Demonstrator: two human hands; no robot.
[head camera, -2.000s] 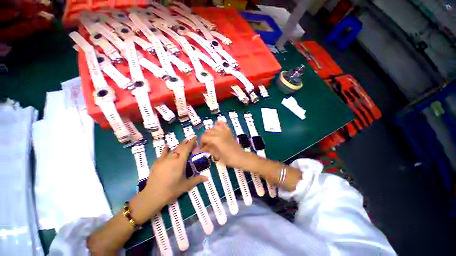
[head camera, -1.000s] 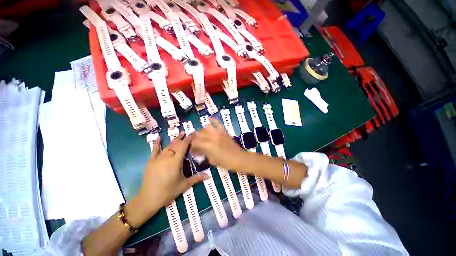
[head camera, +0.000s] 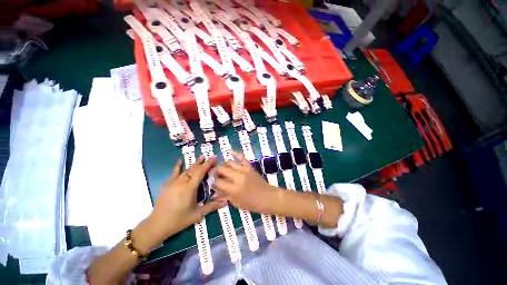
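Smartwatches with square dark faces (head camera: 285, 161) and pale pink straps lie side by side in a row. My left hand (head camera: 179, 199) is at the row's left part, thumb and fingers spread around a watch whose dark face (head camera: 201, 193) partly shows between them. My right hand (head camera: 239, 186) is over the neighbouring watches, fingers bent and fingertips close together near my left fingers. Anything at the right fingertips is too small and hidden to tell. Several dark faces show to the right of my right hand.
A red crate (head camera: 328, 72) behind the row bears heaped pink watches. White paper sheets (head camera: 39, 167) lie left. A pale card (head camera: 332, 136), a white scrap (head camera: 359, 124) and a small round bottle (head camera: 361, 92) are at right, near the green bench's edge.
Both hands have moved left along the row, and more dark watch faces show right of my right hand. The camera view has shifted. The pale bit earlier at the right fingertips is no longer clear.
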